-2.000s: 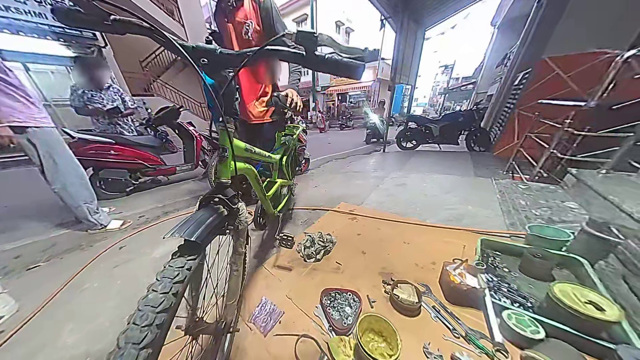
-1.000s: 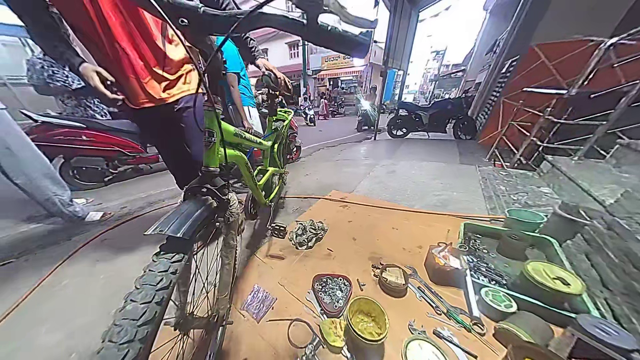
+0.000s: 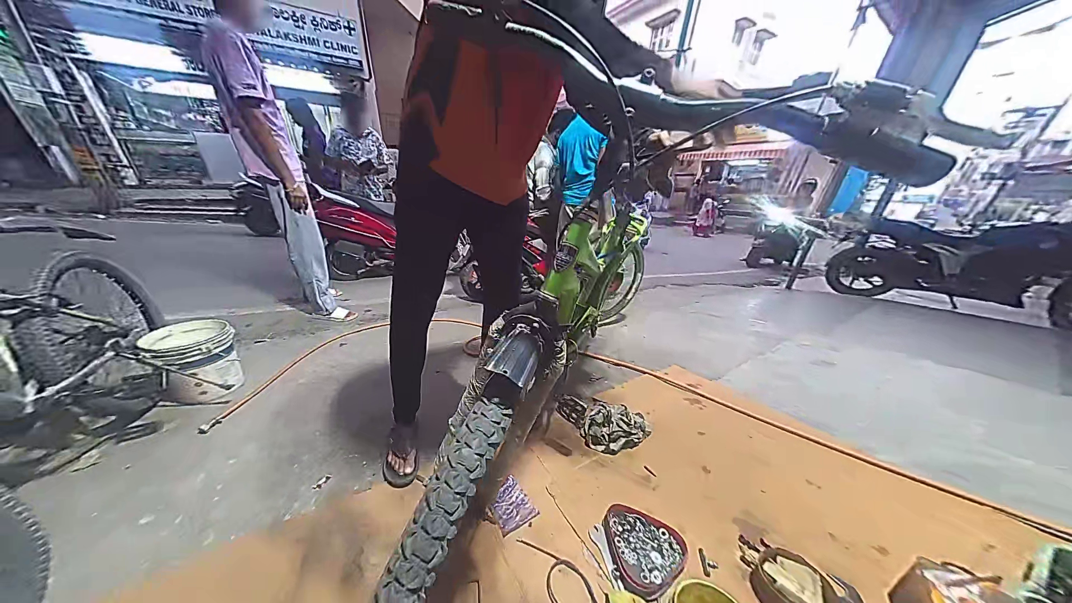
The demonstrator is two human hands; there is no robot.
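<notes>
Neither of my hands is in view. A green bicycle (image 3: pixel 578 272) stands upright in front of me, its knobby front tyre (image 3: pixel 448 502) and dark front mudguard (image 3: pixel 515 356) closest. Its black handlebar (image 3: pixel 720 109) crosses the top. Beside the front wheel, a person in an orange and black shirt (image 3: pixel 494 109) stands behind the handlebar; the person's hands cannot be told clearly. Right of the tyre lie a crumpled cloth (image 3: pixel 614 427), a purple packet (image 3: pixel 512 505) and a red tray of washers and nuts (image 3: pixel 645 550).
An orange-brown sheet (image 3: pixel 754 469) covers the ground under the parts. An orange hose (image 3: pixel 754 419) runs across it. At left are a white bucket (image 3: pixel 197 360) and another bicycle (image 3: pixel 92 310). Red scooters (image 3: pixel 360 230) and a dark motorcycle (image 3: pixel 963 264) stand behind, near other people.
The view has swung left, bringing the bucket and the other bicycle in. The person in orange stood behind the bicycle two seconds ago and is now beside its front wheel.
</notes>
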